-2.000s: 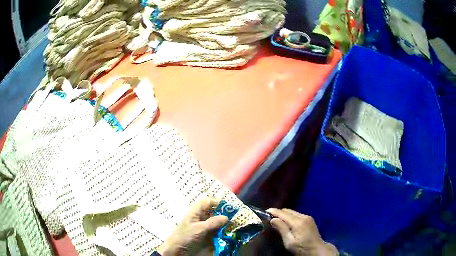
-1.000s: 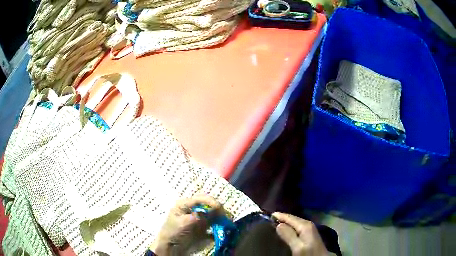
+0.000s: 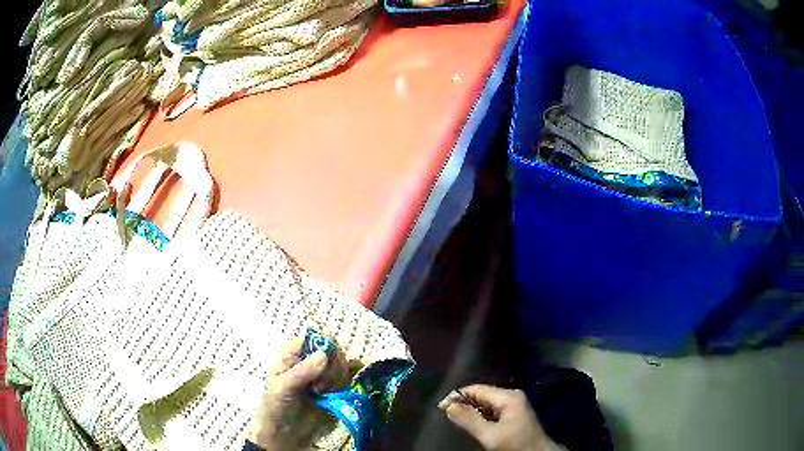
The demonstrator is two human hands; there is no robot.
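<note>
A cream ribbed tote bag (image 3: pixel 194 326) lies on the table at the lower left. Its turquoise patterned lining (image 3: pixel 353 414) shows at the near right corner. My left hand (image 3: pixel 291 392) is closed on this corner, with lining showing between the fingers. My right hand (image 3: pixel 494 418) is to the right of the bag, apart from it, beyond the table edge. Its fingers are closed around small dark snips (image 3: pixel 469 401), mostly hidden in the hand.
Stacked folded bags (image 3: pixel 273 44) stand at the table's far side. The orange table (image 3: pixel 291 176) ends in a slanting edge. A deep blue bin (image 3: pixel 635 273) stands right of it, with a folded bag (image 3: pixel 626 123) inside. A dark tray (image 3: pixel 441 11) is cut off at the top.
The view has shifted, so the bin and table sit higher and further left. My right hand has come away from the bag corner with the snips. My left hand still holds the bag.
</note>
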